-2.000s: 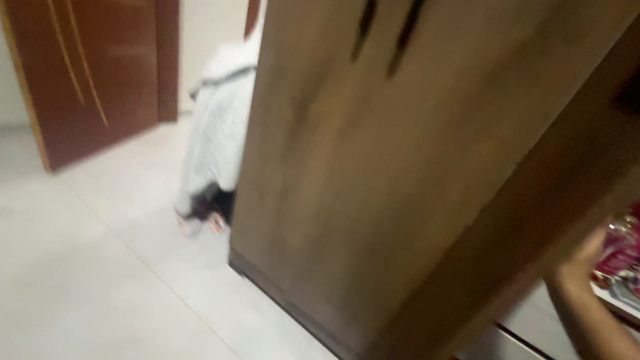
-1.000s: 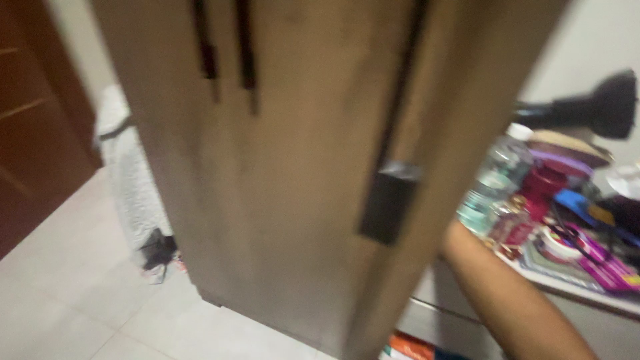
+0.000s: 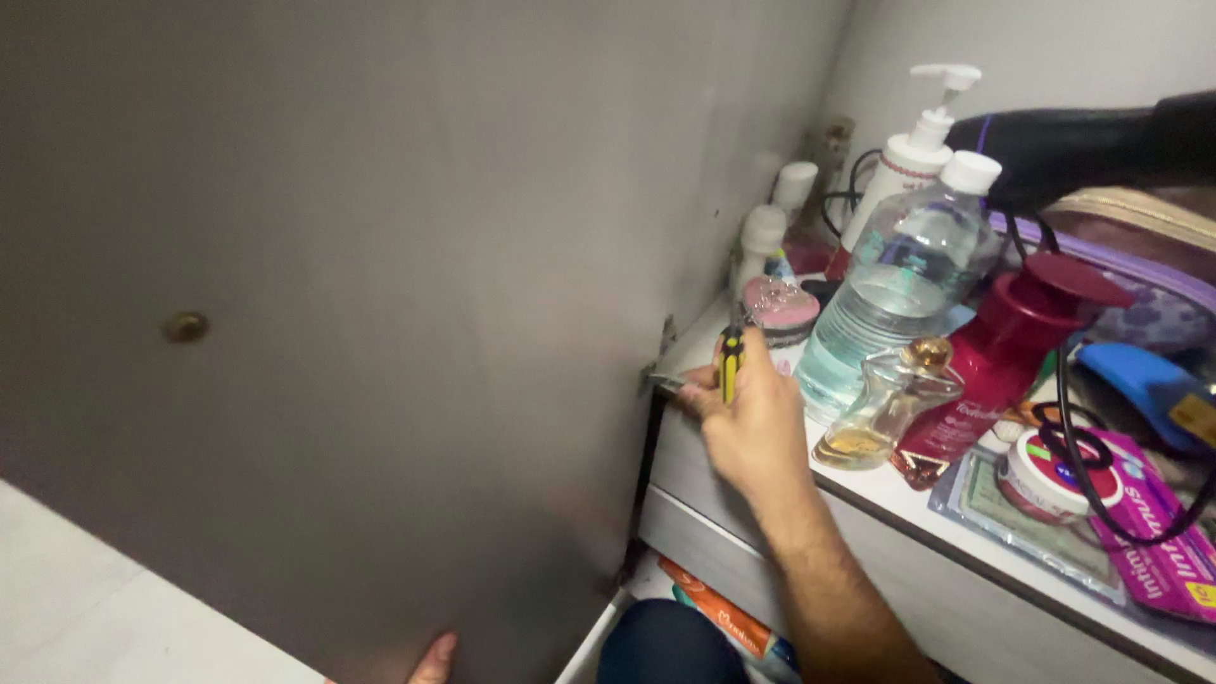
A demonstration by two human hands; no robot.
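My right hand [image 3: 755, 408] is closed around a small screwdriver with a yellow and black handle [image 3: 731, 363]. Its fingers also meet a metal hinge [image 3: 668, 381] at the edge of the large cabinet door panel [image 3: 456, 285]; whether they grip the hinge I cannot tell. At the bottom of the view, only a fingertip or two of my left hand [image 3: 434, 659] show against the lower edge of the door; the rest is hidden.
On the shelf top stand a clear plastic bottle [image 3: 879, 285], a white pump bottle [image 3: 902, 171], a glass perfume bottle [image 3: 883, 408], a red bottle [image 3: 988, 370], a round jar [image 3: 1054, 475] and a pink round item [image 3: 779, 304]. Drawer fronts [image 3: 703, 532] are below.
The view has swung from the cabinet's outer doors to the door's inner face and the shelf. My right hand, blurred at the right before, now shows at the hinge.
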